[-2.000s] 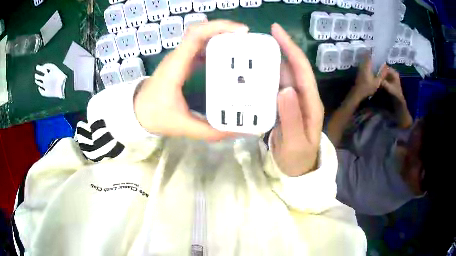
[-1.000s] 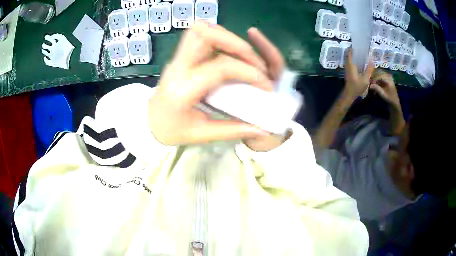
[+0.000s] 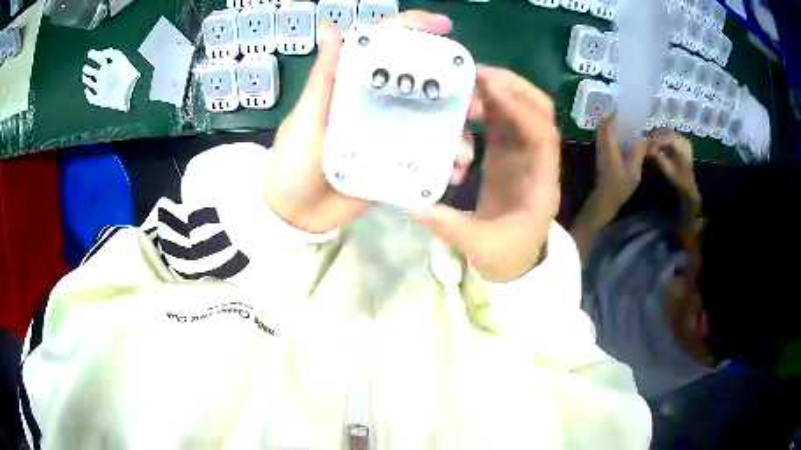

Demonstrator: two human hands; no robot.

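A white travel plug adapter (image 3: pixel 400 132) is held up in front of my chest, slightly tilted. Its pin side faces me, with three round metal pins in a line and small corner screws. My left hand (image 3: pixel 303 145) holds it from the left and behind, with fingers partly hidden by it. My right hand (image 3: pixel 518 167) is at its right side, thumb at the lower right corner, fingers curved and somewhat blurred. The socket face is hidden.
Adapter rows (image 3: pixel 256 81) stand socket face up on the green bench (image 3: pixel 79 132), with more rows (image 3: pixel 593 104) at right. A white glove (image 3: pixel 110 79) and paper (image 3: pixel 167 57) lie left. A neighbouring person's hands (image 3: pixel 619 167) hold a long white sheet (image 3: pixel 639 70). A blue stool (image 3: pixel 97 202) is left.
The adapter has been turned from its socket face, through a blurred sideways pose, to its pin side. My right hand has come back into clear view at its right side.
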